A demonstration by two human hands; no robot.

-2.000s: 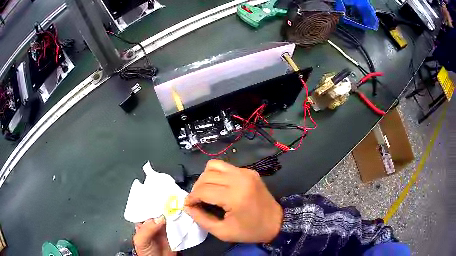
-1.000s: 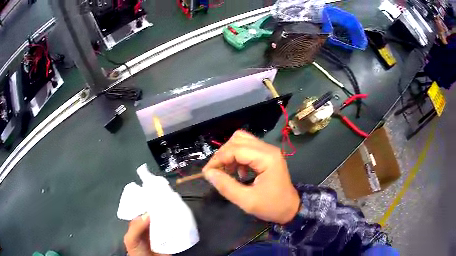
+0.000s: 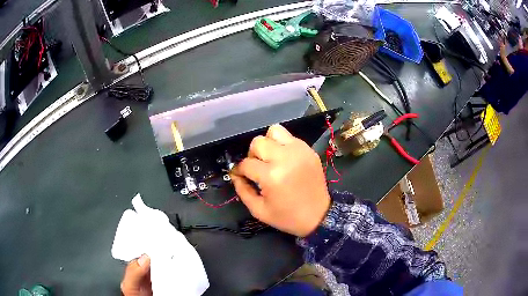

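The black panel (image 3: pixel 301 124) lies on the green mat with the translucent sheet (image 3: pixel 231 113) standing behind it on yellow posts. My right hand (image 3: pixel 283 182) is over the panel, its fingers pinched at the silvery terminals (image 3: pixel 188 179). The thin stick is mostly hidden by the fingers; only a bit may show at the fingertips. Red wires (image 3: pixel 217 204) run from the terminals under the hand. My left hand (image 3: pixel 137 277), cut off by the bottom edge, holds the white wipe (image 3: pixel 168 251).
Red-handled pliers (image 3: pixel 399 141) and a brass-coloured block (image 3: pixel 359 136) lie right of the panel. Behind are a fan (image 3: pixel 344 55), blue bin (image 3: pixel 398 34) and green glue gun (image 3: pixel 283 30). A small black adapter (image 3: pixel 117 128) is at left. A person (image 3: pixel 509 81) is at far right.
My right hand has moved from the wipe, where the stick showed, forward to the panel's terminals. My left hand with the wipe has shifted slightly left and down. The view has shifted.
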